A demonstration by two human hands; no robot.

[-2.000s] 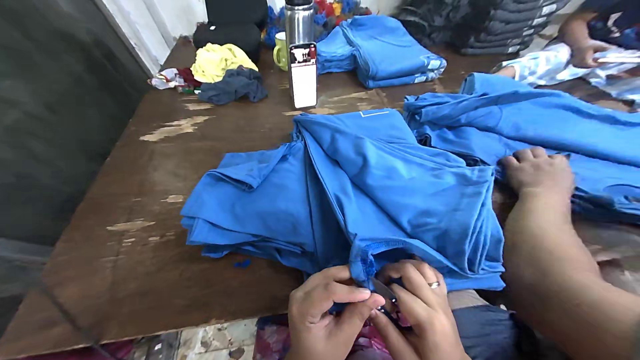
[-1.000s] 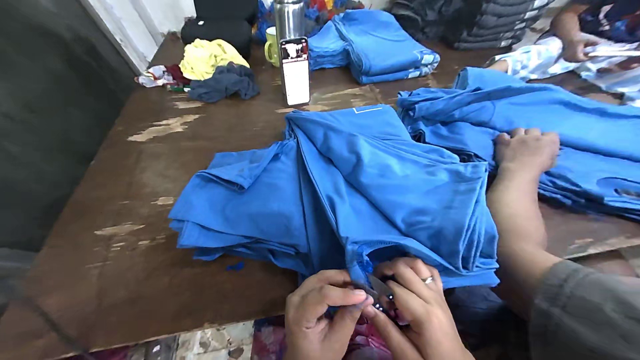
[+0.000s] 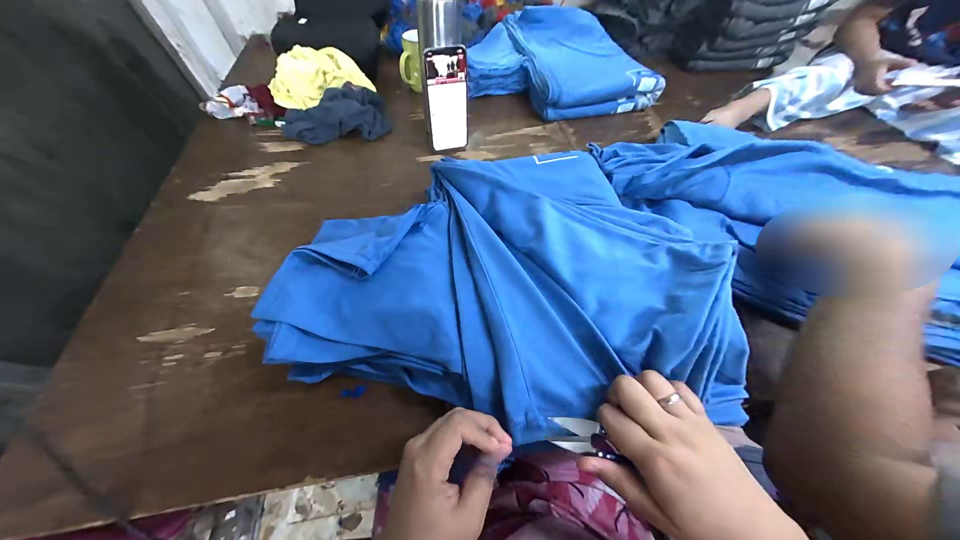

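A stack of blue cloth garments (image 3: 555, 277) lies on the brown wooden table (image 3: 225, 420), its near edge hanging toward my lap. My right hand (image 3: 660, 442), with a ring on one finger, grips small metal scissors or thread snips (image 3: 574, 435); their blades point left and stand apart at the garment's near edge. Just left of the blades is my left hand (image 3: 457, 465), thumb and forefinger pinched together at the cloth's edge. Whether thread or fabric is between those fingertips cannot be told. A blue scrap (image 3: 352, 391) lies on the table by the stack.
Another person's arm (image 3: 847, 375) reaches in at the right over more blue garments (image 3: 780, 180). Behind stand a phone (image 3: 446, 97), a metal bottle (image 3: 440, 22), a mug (image 3: 410, 61) and folded blue garments (image 3: 577, 64). Yellow cloth (image 3: 315, 75) lies back left; another person's hand (image 3: 885, 71) is far right.
My hands have moved apart, and the blades now show between them. The cloth edge that was bunched up at my fingers lies flatter. The neighbouring person's forearm has shifted at the right.
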